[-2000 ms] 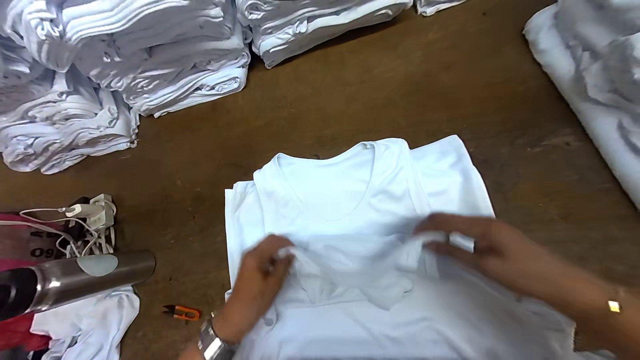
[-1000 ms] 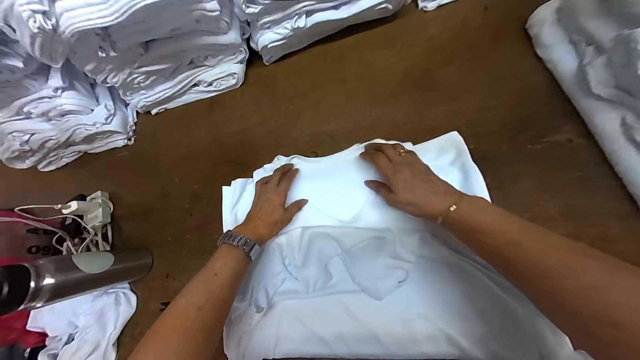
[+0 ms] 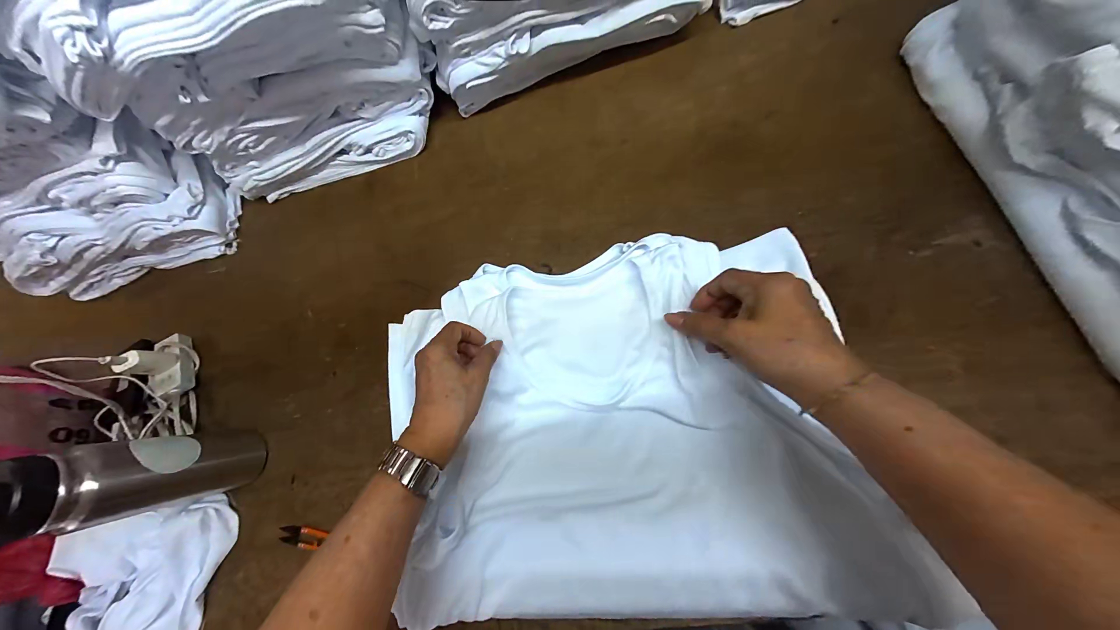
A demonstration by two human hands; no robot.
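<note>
White shirts lie layered on the brown table, and the top white shirt (image 3: 604, 490) has its scooped neckline toward the far side. My left hand (image 3: 451, 381) pinches the fabric at the left of the neckline between thumb and fingers; a metal watch is on that wrist. At the right of the neckline, my right hand (image 3: 757, 324) has its thumb and fingers close together at the cloth; whether fabric is between them cannot be told. A thin bracelet circles the right wrist. The near edge of the shirts reaches the bottom of the view.
Piles of folded white garments (image 3: 306, 105) stand at the back left. A fluffy white cloth bundle (image 3: 980, 114) lies at the right. At the left are a steel flask (image 3: 157, 481), a power adapter with cables (image 3: 171, 372), a white cloth (image 3: 166, 551) and orange-handled thread snips (image 3: 304, 535).
The top shirt's bunched upper part now lies spread up around the neckline. My hands, flat on the cloth one second ago, have moved apart to the sides of the neckline with fingers drawn together.
</note>
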